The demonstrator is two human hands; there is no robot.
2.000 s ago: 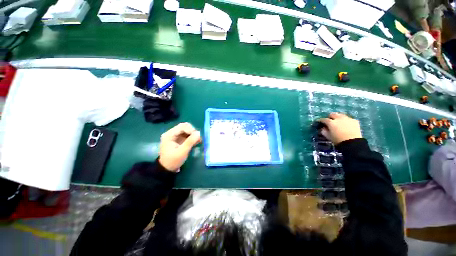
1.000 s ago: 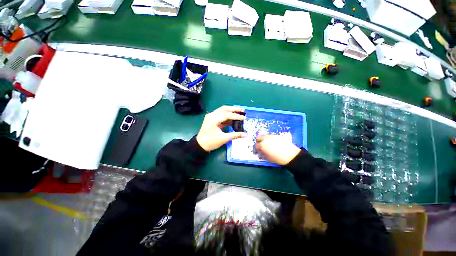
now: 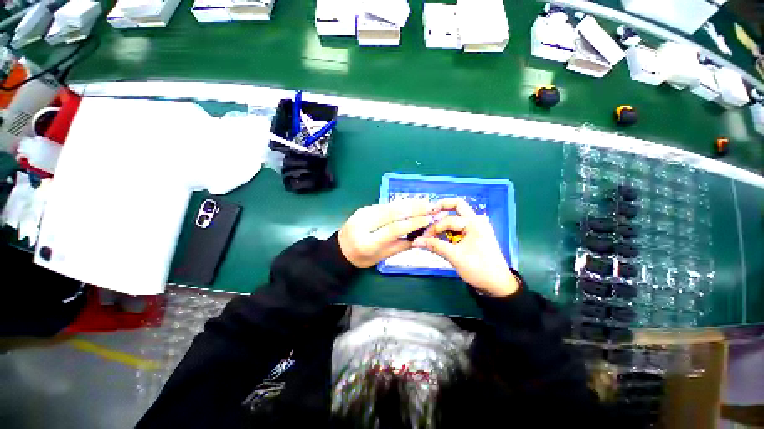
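Note:
My left hand and my right hand meet over the blue parts bin. My left fingers hold a small dark part, mostly hidden by the fingers. My right thumb and fingers are at a small piece with orange-yellow trim, touching or close beside the dark part. Whether the two pieces are joined cannot be told. Small white parts lie in the bin, partly covered by my hands.
Right is a blister tray with black parts. Left are a black tool holder, a black bundle, a smartphone and a white sheet. On the belt are white boxes and black-and-orange units.
My right hand has left the tray, reached into the bin, and now meets my left hand. My left hand has moved over the bin with a dark part. An orange-trimmed piece now shows between my fingers.

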